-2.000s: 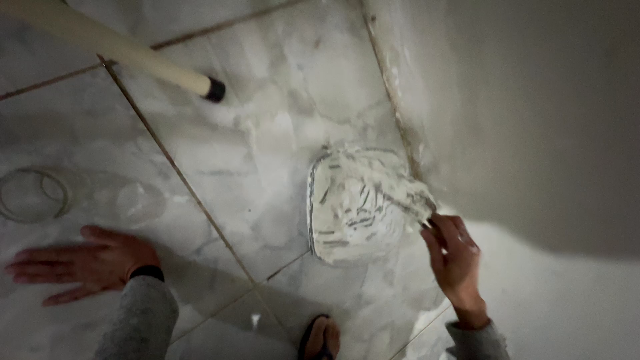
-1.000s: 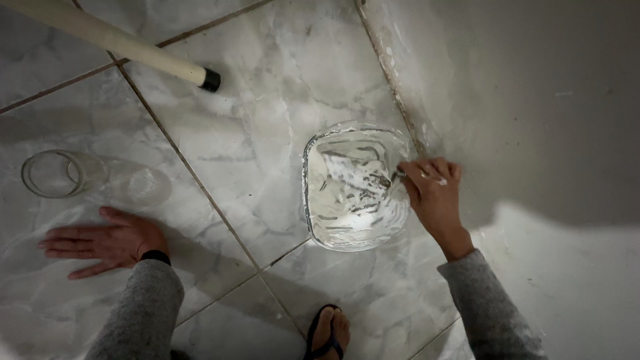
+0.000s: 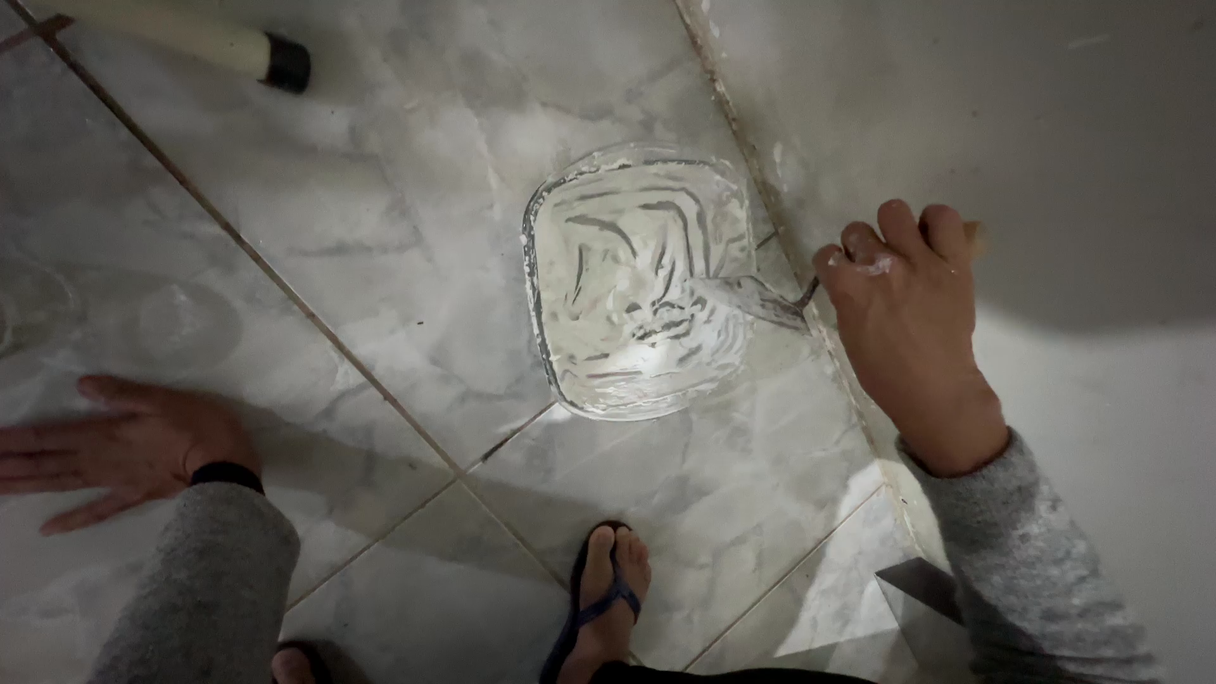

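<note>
A clear, rounded-square container (image 3: 617,247) holding thick whitish paste stands on the marbled floor tiles, its surface streaked with ridges. My right hand (image 3: 902,313), with white smears on its fingers, grips the handle of a small metal trowel (image 3: 755,296). The trowel's blade reaches over the container's right side, its tip at the paste. My left hand (image 3: 133,442) is at the far left, palm side not seen, fingers spread, holding nothing; a black band circles its wrist.
Right of the container runs the base of a grey wall (image 3: 1045,171). A pale pole with a black end cap (image 3: 287,63) enters from the upper left. A glass jar (image 3: 24,304) is partly visible at the left edge. A sandalled foot (image 3: 608,589) stands below the container.
My right hand and the trowel have drawn to the right, away from the container's middle. The ridges in the paste have changed shape. My left hand stays spread at the left.
</note>
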